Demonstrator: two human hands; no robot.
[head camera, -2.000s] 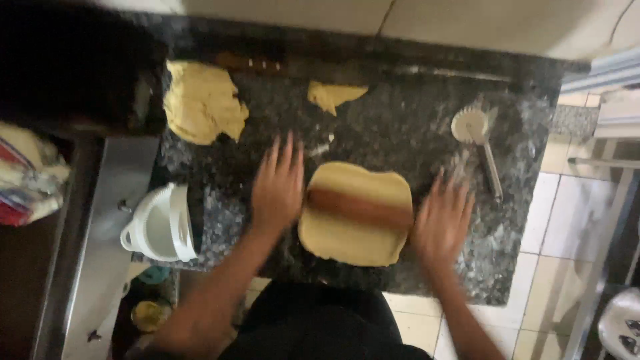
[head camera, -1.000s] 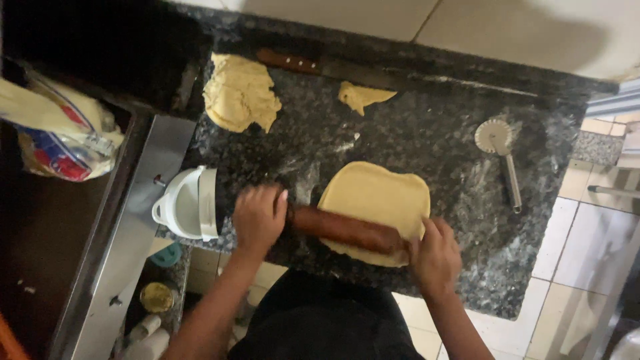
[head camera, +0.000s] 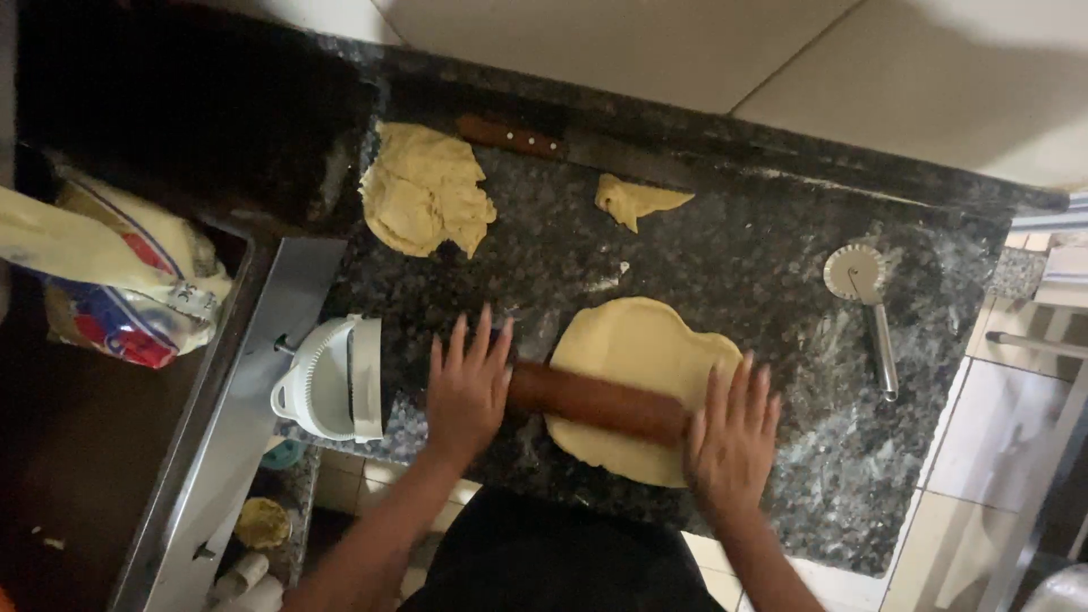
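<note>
A brown rolling pin (head camera: 599, 403), blurred, lies across a flattened sheet of dough (head camera: 637, 340) on the dark granite counter. My left hand (head camera: 467, 391) is spread flat at the pin's left end, fingers extended and not wrapped round it. At the right end, my right hand (head camera: 733, 425) lies with straight fingers over the pin's end and the dough's right edge. The ends of the pin are partly hidden by the hands. Beyond the sheet sit a small dough scrap (head camera: 639, 201) and a larger lump of dough (head camera: 425, 191).
A wooden-handled knife (head camera: 510, 137) lies along the back. A fluted pastry wheel (head camera: 869, 297) rests at the right. Left of my left hand is a white plastic dough press (head camera: 331, 380), beside the stove's metal edge (head camera: 229, 416). A plastic bag (head camera: 127, 272) lies farther left.
The rolling pin has moved up the dough from its near edge since one second ago. My fingers, curled at the pin's ends then, are now extended. The dough's outline looks different.
</note>
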